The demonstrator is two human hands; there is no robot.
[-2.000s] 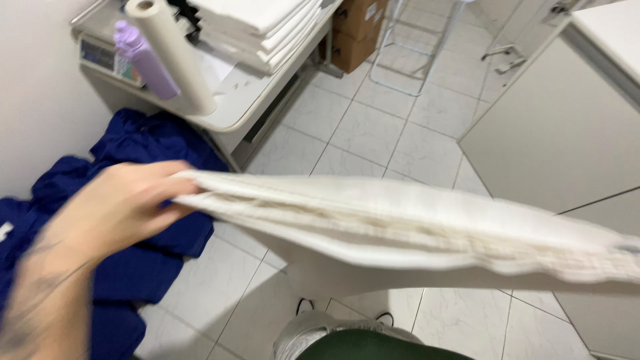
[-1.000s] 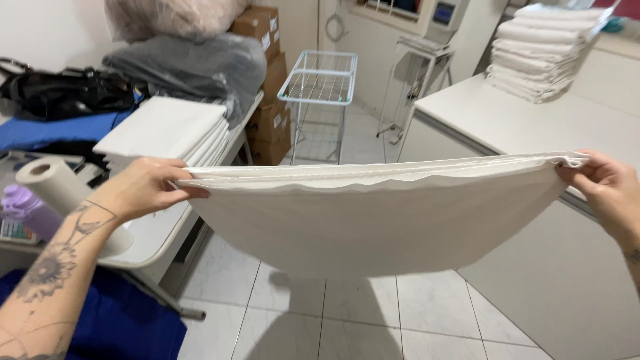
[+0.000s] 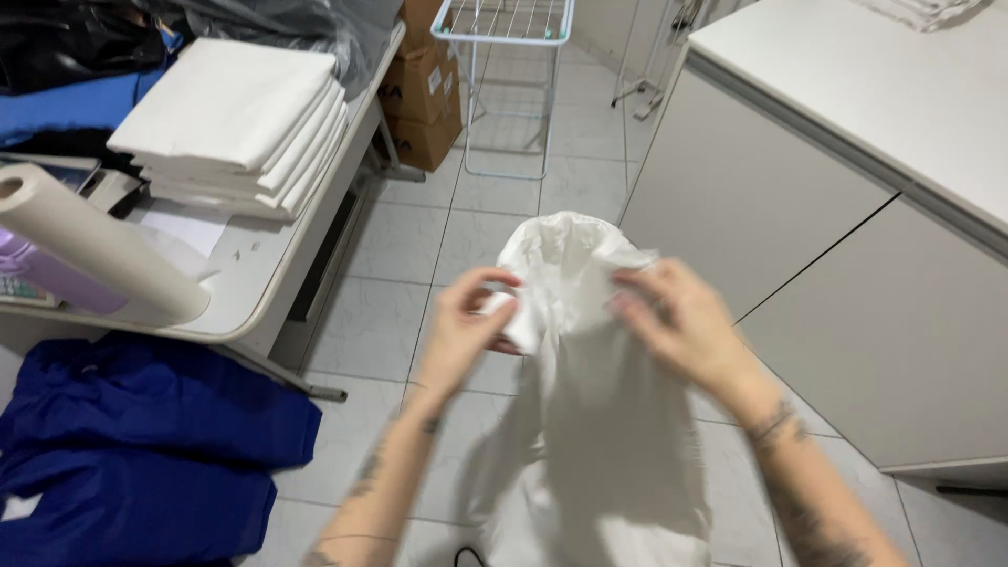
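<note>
A white cloth (image 3: 622, 425) with a gathered edge hangs down in front of me, between my two hands, above the tiled floor. Its upper edge curves in a loop beyond my fingers. My left hand (image 3: 476, 323) grips a bunched part of the cloth at its left side. On the right side, the fingers of my right hand (image 3: 669, 315) are at the cloth's edge; blur hides how firmly they pinch it. The lower end of the cloth reaches the bottom of the view.
Folded white cloths (image 3: 228, 110) are stacked on a table (image 3: 260, 276) at left, beside a paper roll (image 3: 102, 244) and a lilac bottle (image 3: 63, 276). Blue fabric (image 3: 142, 449) lies below. A drying rack (image 3: 504, 35), cardboard boxes (image 3: 425, 87) and a white cabinet (image 3: 787, 189) stand around.
My hands have come close together from wide apart. The cloth, stretched flat between them one second ago, now hangs lengthwise with its upper edge looped. The view has tilted down.
</note>
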